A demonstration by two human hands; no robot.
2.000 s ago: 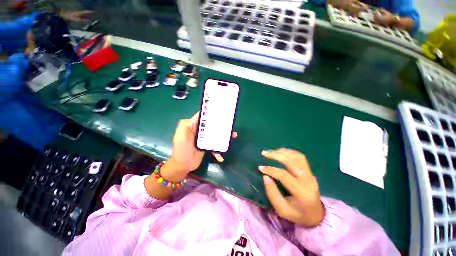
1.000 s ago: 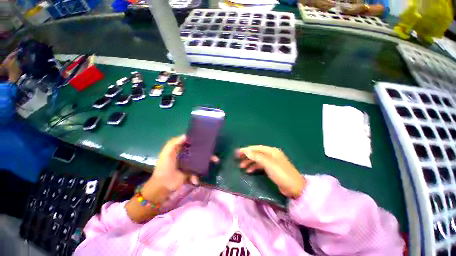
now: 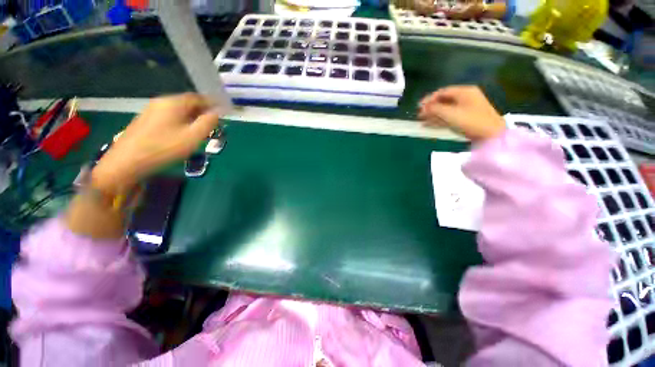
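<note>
My left hand (image 3: 158, 136) is raised over the left part of the green bench mat, blurred, its fingers curled; whether it holds anything cannot be told. The smartphone (image 3: 156, 208) lies dark on the mat beneath my left wrist, partly covered by it. My right hand (image 3: 462, 110) is over the far edge strip at the right, fingers bent together; I cannot tell whether something is between them. A loose watch (image 3: 196, 164) lies just right of my left hand, and others are partly hidden behind it. The paper slip (image 3: 455, 193) is partly under my right sleeve.
A white foam tray of watches (image 3: 309, 92) stands beyond the bench edge, next to a grey post (image 3: 192, 54). A second white foam tray (image 3: 605, 188) slants at the right, partly behind my sleeve. A red box (image 3: 65, 137) sits far left. A yellow fan (image 3: 564, 23) is at the top right.
The phone has left my left hand and now lies on the mat at the left. My left hand has moved left and forward, my right hand forward and right. The view has shifted.
</note>
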